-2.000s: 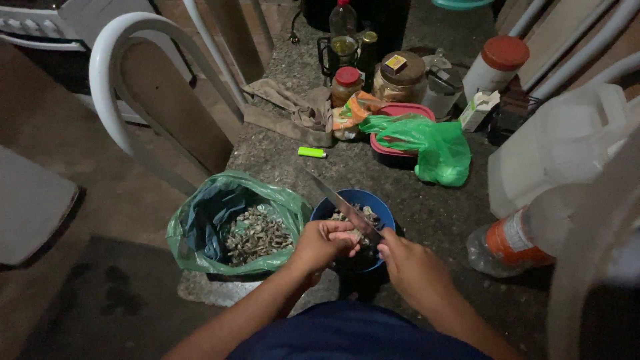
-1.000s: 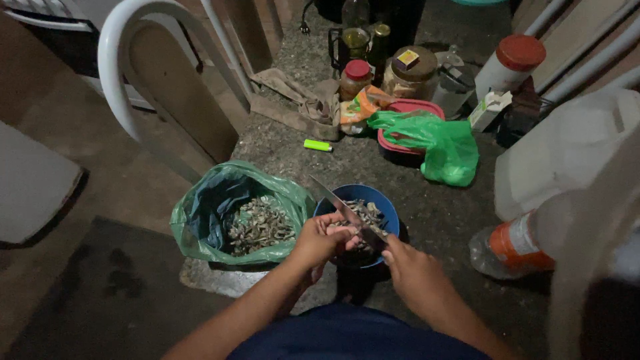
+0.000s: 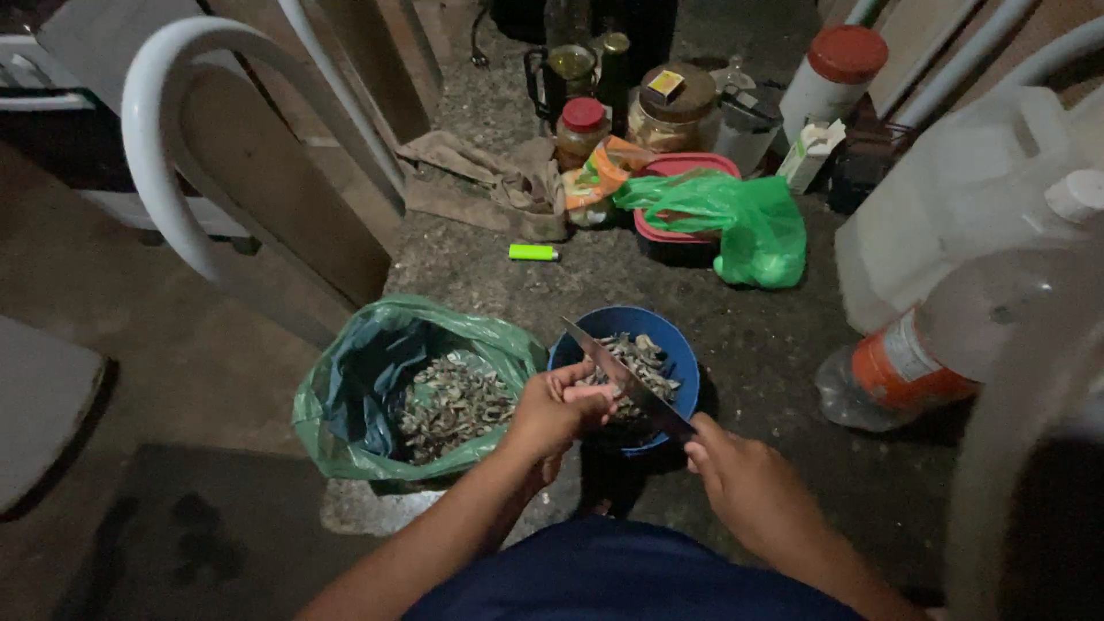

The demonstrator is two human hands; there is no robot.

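My right hand grips the handle of a knife, whose blade points up and left across a blue bowl. Over the bowl's left side, my left hand pinches a small pale piece at the blade, too small to name; it may be a little fish. Small greyish pieces, perhaps small fish, lie in the bowl. To the left, an open green plastic bag holds many more greyish pieces. My left forearm passes in front of the bag's right edge.
Beyond the bowl lie a green lighter, a brown cloth, a green plastic bag over a red-rimmed container, and several jars. A large plastic bottle and a white jug stand right. A white-framed chair is left.
The knife blade has shifted a little over the bowl between the frames. Both hands stay in nearly the same place, the right still on the knife.
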